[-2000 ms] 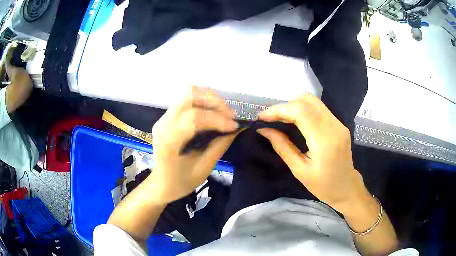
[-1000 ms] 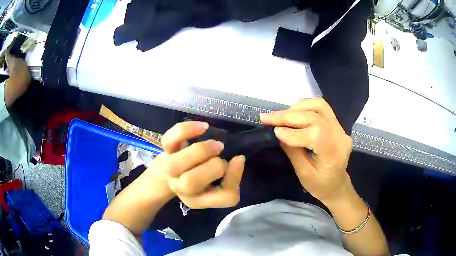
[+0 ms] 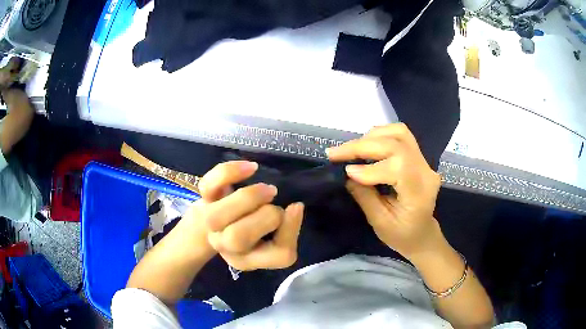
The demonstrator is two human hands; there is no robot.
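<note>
A small black panel (image 3: 301, 184) is stretched between my hands, over the black cloth on my lap. My left hand (image 3: 252, 218) has its fingers curled at the panel's left end. My right hand (image 3: 392, 183) pinches the right end between thumb and fingers. A black garment piece (image 3: 421, 90) hangs over the table edge beyond my right hand, with a thin pale line along it. The panel's outline blends into the dark cloth behind it.
White sewing table (image 3: 257, 83) with a measuring tape (image 3: 283, 139) along its edge. A small black rectangle (image 3: 358, 54) lies on it. Machine parts (image 3: 523, 19) are at the upper right. Blue bin (image 3: 103, 238) with scraps at left. Another person's arm (image 3: 16, 119) at far left.
My hands were pinched close together two seconds ago and are now apart, with the panel spread between them. Over the last second they have hardly changed their hold.
</note>
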